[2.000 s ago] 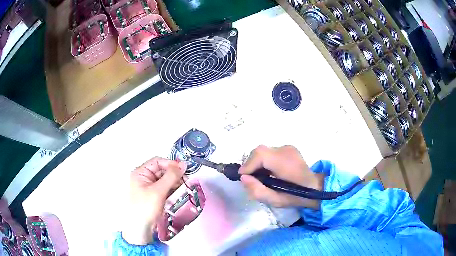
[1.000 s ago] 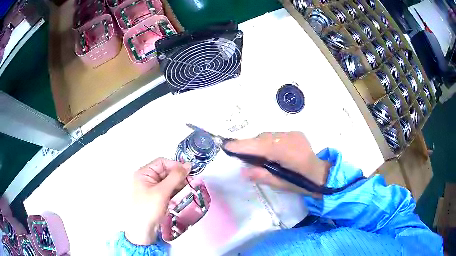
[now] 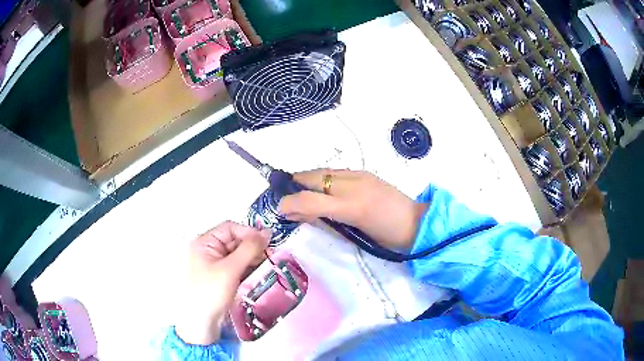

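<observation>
A pink speaker housing (image 3: 272,300) lies near my body, its open mouth showing green-and-white board strips. A speaker driver (image 3: 263,215) lies magnet up just beyond it, partly covered by my right hand. My left hand (image 3: 229,257) pinches a thin lead wire at the driver's near left rim; the wire runs down to the housing. My right hand (image 3: 346,204) holds the soldering iron (image 3: 279,182) by its black handle above the driver. The iron's metal tip points up and left, away from the driver.
A black fan (image 3: 288,88) stands at the back. A second driver (image 3: 411,138) lies on the white bench. A divided carton tray (image 3: 487,116) of drivers stands at right. A flat cardboard box (image 3: 134,130) holds pink housings at upper left; more pink housings (image 3: 74,328) sit at lower left.
The iron's tip has left the driver's terminal area and moved up and left. My right hand has shifted left over the driver. My left hand stays at the rim with the wire.
</observation>
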